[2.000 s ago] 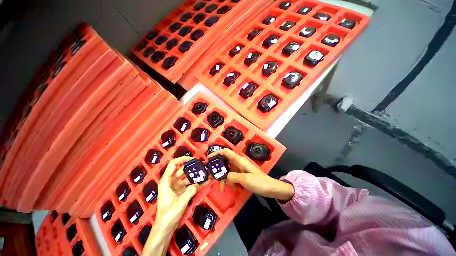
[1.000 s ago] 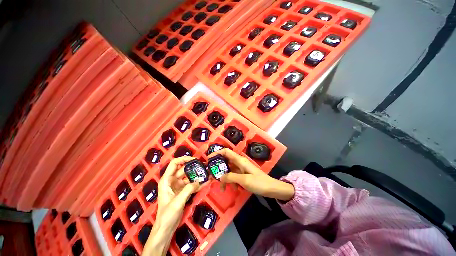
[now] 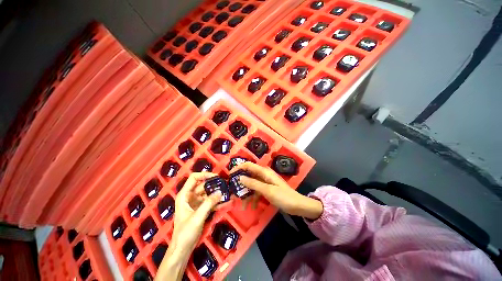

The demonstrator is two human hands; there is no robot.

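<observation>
My left hand [image 3: 192, 211] holds a black smartwatch [image 3: 216, 188] by its edges, with the thumb on the lower part of its face. My right hand [image 3: 272, 189] holds a second black smartwatch [image 3: 240, 184] beside it, a finger over its upper face. Both screens look dark with small pale marks or glare. The two watches are close together, face up, above the orange-red foam tray [image 3: 306, 162]. The tray's pockets hold rows of black watches; a few near the far right corner show round marks instead of a plain glossy face. My hands hide some pockets.
A tall pile of stacked trays [image 3: 110, 131] stands to the left. A neighbouring tray [image 3: 286, 129] of greyer watches lies beyond, with another filled tray [image 3: 196, 82] behind it. Part of a tray [image 3: 52, 260] shows at lower left. A black chair arm [image 3: 435, 211] is at right.
The green-and-white picture on both screens is gone and they look dark. My left thumb and a right finger have moved onto the watch faces.
</observation>
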